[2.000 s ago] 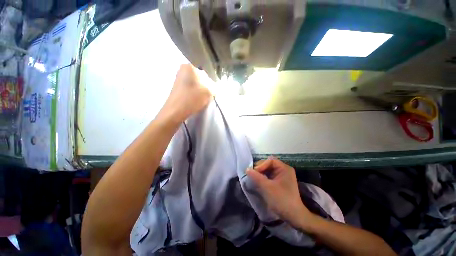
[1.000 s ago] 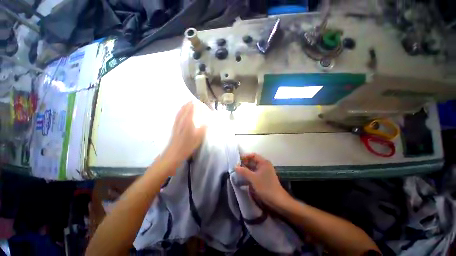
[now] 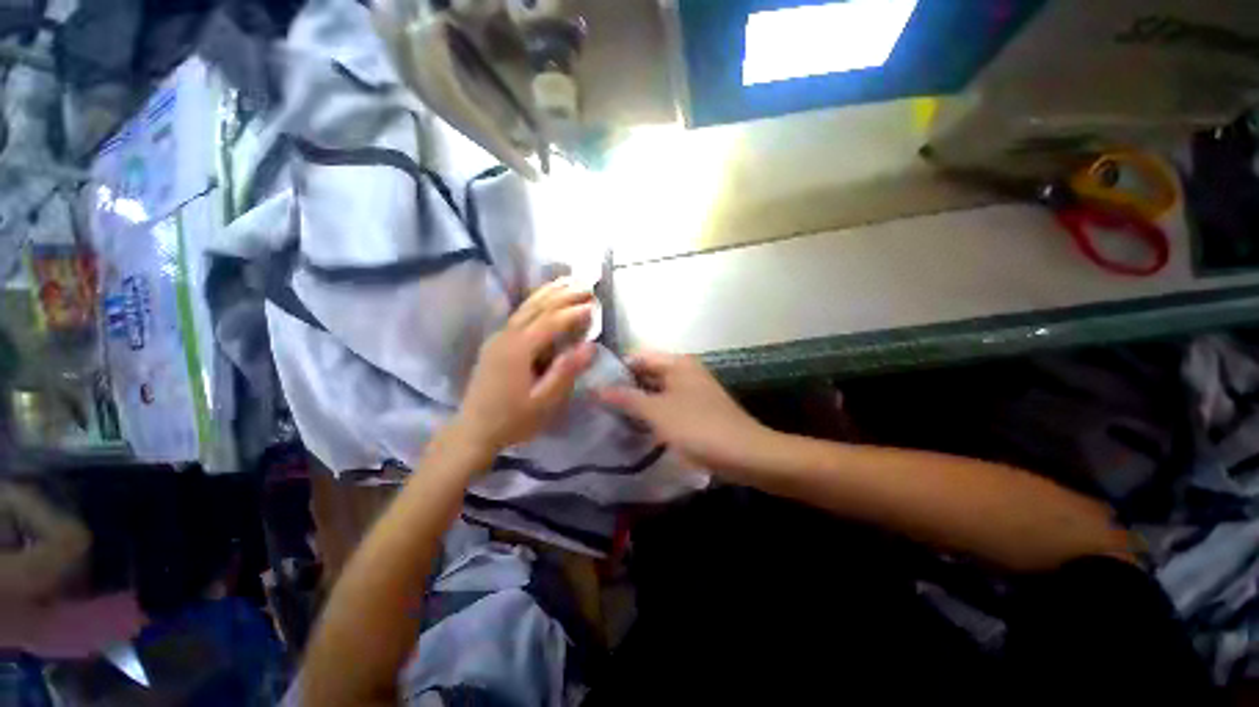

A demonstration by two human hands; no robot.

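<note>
A light grey garment piece (image 3: pixel 373 318) with dark stripes lies bunched on the table left of the needle and hangs over the front edge. The sewing machine head (image 3: pixel 608 69) stands above it, with lamp glare hiding the needle and presser foot. My left hand (image 3: pixel 532 366) is on the cloth just in front of the needle, with the cloth's edge at its fingertips. My right hand (image 3: pixel 684 408) pinches the cloth's edge at the table's front edge, close to my left hand.
Scissors (image 3: pixel 1116 214) with red and yellow handles lie on the table at the right, beside a dark flat object (image 3: pixel 1226 200). Plastic packaging (image 3: pixel 152 276) is at the left. The green table edge (image 3: pixel 884 345) runs across the front. More grey cloth (image 3: pixel 1208 580) is below at the right.
The garment piece now lies spread left of the needle, where bare table showed before. Both hands have come closer together, my left hand back from the needle. The view has shifted closer.
</note>
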